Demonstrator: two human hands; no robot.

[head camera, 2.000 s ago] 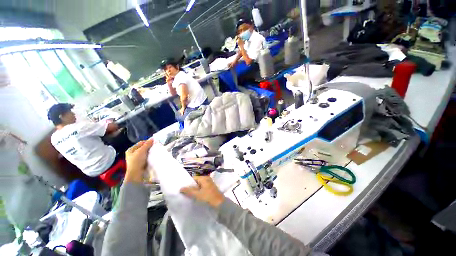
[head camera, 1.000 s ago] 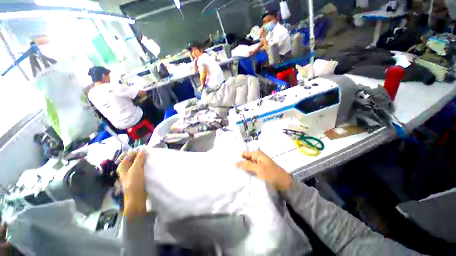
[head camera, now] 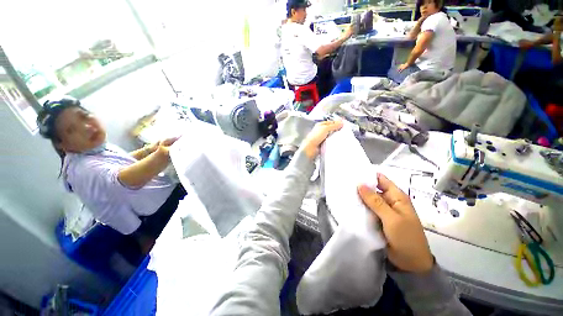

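Note:
A white cut piece [head camera: 349, 185] hangs between my two hands, in front of the table edge. Its lower end hangs down and looks greyish. My left hand [head camera: 322, 137] grips its top end. My right hand [head camera: 398, 225] holds its right edge, thumb and fingers on the cloth. The white sewing machine [head camera: 506, 170] with a blue stripe stands to the right, its needle area away from the cloth. Scissors with green and yellow handles [head camera: 534, 262] lie on the table at the right, with dark snips [head camera: 525, 227] beside them.
A person [head camera: 111, 170] at the left holds another white piece [head camera: 216, 176]. White cloth [head camera: 191, 271] lies over a blue crate [head camera: 139, 293] at lower left. A grey heap [head camera: 386, 117] and a quilted panel [head camera: 475, 99] lie behind the table [head camera: 481, 253]. Two other people sit further back.
The view has swung left, bringing the person with the white piece into view. The cloth, spread wide between my hands a second ago, now hangs narrower, with my hands closer together.

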